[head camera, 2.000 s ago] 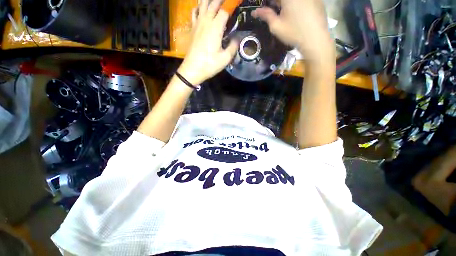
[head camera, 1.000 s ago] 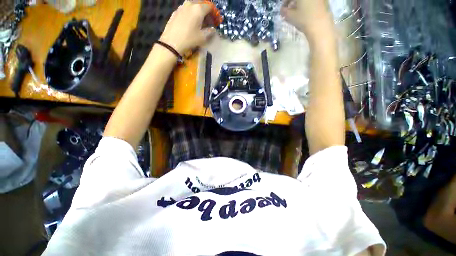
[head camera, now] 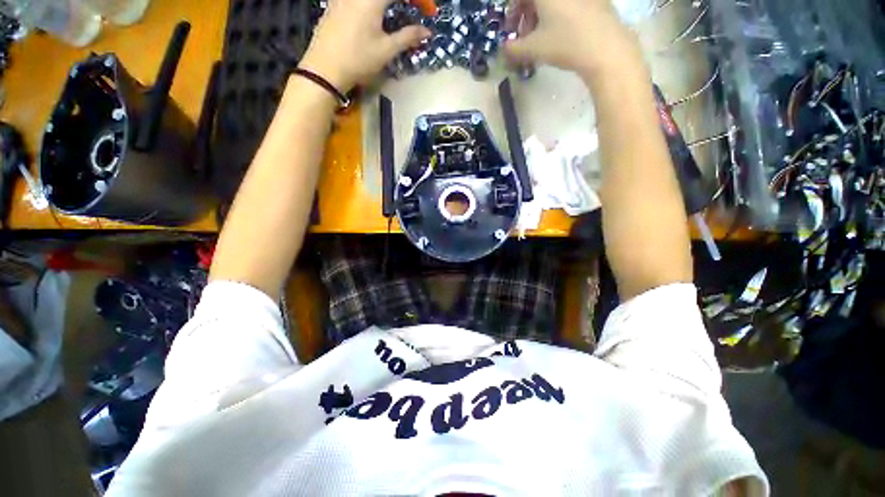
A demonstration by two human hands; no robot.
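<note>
A black housing (head camera: 458,199) lies open side up at the bench's front edge, with its round hole toward me and thin wires inside its narrow end. Black bars stand at its left (head camera: 386,155) and right (head camera: 512,136). Small black-and-silver parts (head camera: 454,41) are heaped behind it. My left hand (head camera: 364,39) is at the heap's left side with an orange-handled tool (head camera: 424,6) in it; the tool is cut off by the top edge. My right hand (head camera: 558,37) is at the heap's right side, fingertips down among the parts; I cannot tell whether it grips one.
A second black housing (head camera: 121,146) and a perforated black tray (head camera: 262,73) are at left. A white crumpled tissue (head camera: 565,175) and a partly hidden glue gun (head camera: 679,146) are at right. Wire harnesses (head camera: 815,204) hang far right. Housings (head camera: 136,301) are piled below left.
Both hands have left the housing, which now lies free on the bench, and moved to the parts heap. Since the last frame the right hand has come inward to the heap's edge.
</note>
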